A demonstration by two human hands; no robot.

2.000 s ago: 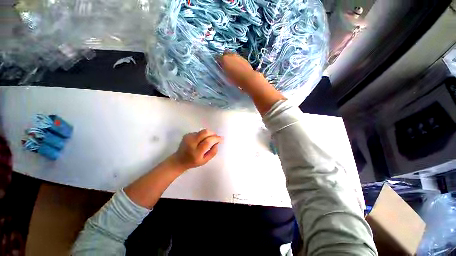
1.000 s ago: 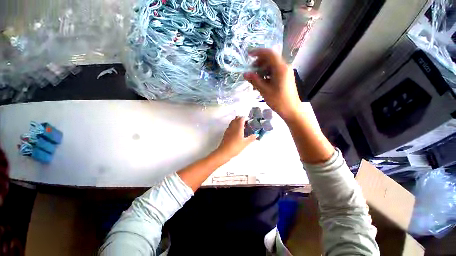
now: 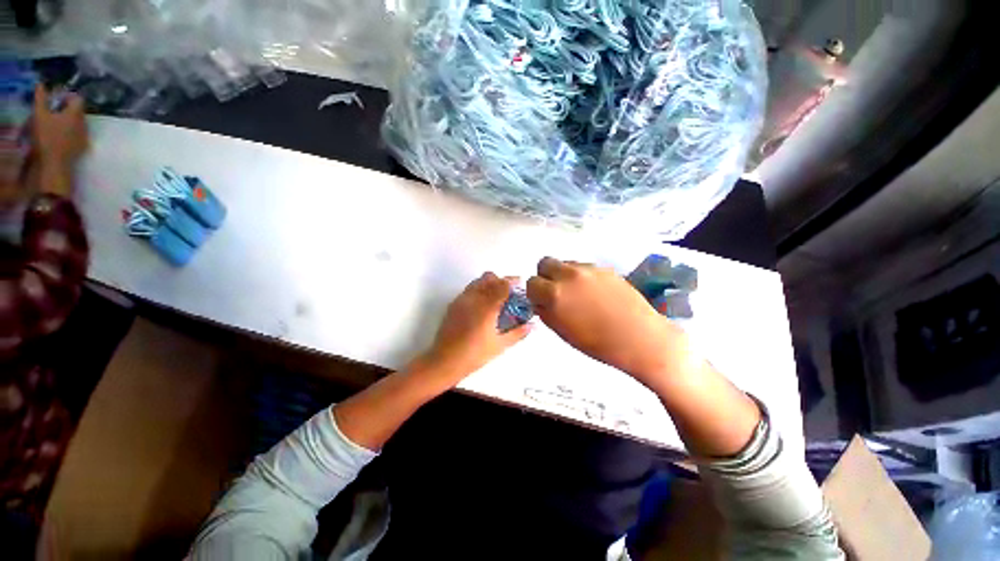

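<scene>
My left hand holds a small blue-grey retail box upright over the middle of the white tabletop. My right hand is against the box's right side, fingers bent together; what it holds is hidden by the fingers. More retail boxes stand in a cluster just right of my right hand, partly behind it. At the left of the table several blue boxes lie side by side with white cable loops sticking out.
A large clear bag of pale cables sits at the far table edge. Clear plastic inserts are heaped at far left. A person's hand and plaid sleeve show at left. Open cartons are below the table and at lower right.
My right hand has come from the cable bag down to my left hand. My left hand has moved away from the box cluster with a box. Another person's arm has appeared at left.
</scene>
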